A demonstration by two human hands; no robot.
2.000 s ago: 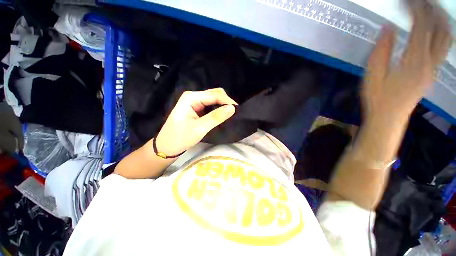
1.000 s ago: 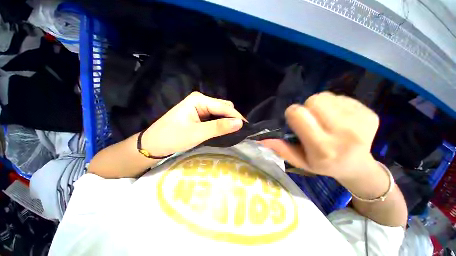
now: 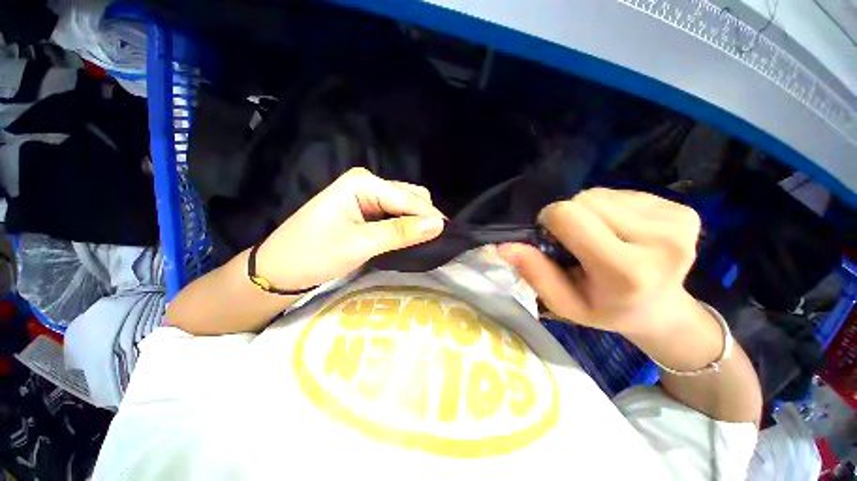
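The black garment lies in the lap and under the table edge. My left hand pinches its narrow edge between thumb and forefinger. My right hand is closed around the dark thread snips, which are mostly hidden by the fingers. The snips point left toward the pinched edge, just right of my left fingertips. Their tips are hard to tell from the dark cloth. Any loose thread is too fine to see.
The pale table with a blue edge and ruler scale crosses above the hands. A blue basket stands at the left, with grey and black pieces and a clear plastic bag beyond it. Another blue basket shows below my right hand.
My right hand came down from the tabletop to the garment edge, with the snips showing in it. Since one second ago it has shifted only slightly, and the blades show less. My left hand keeps its pinch.
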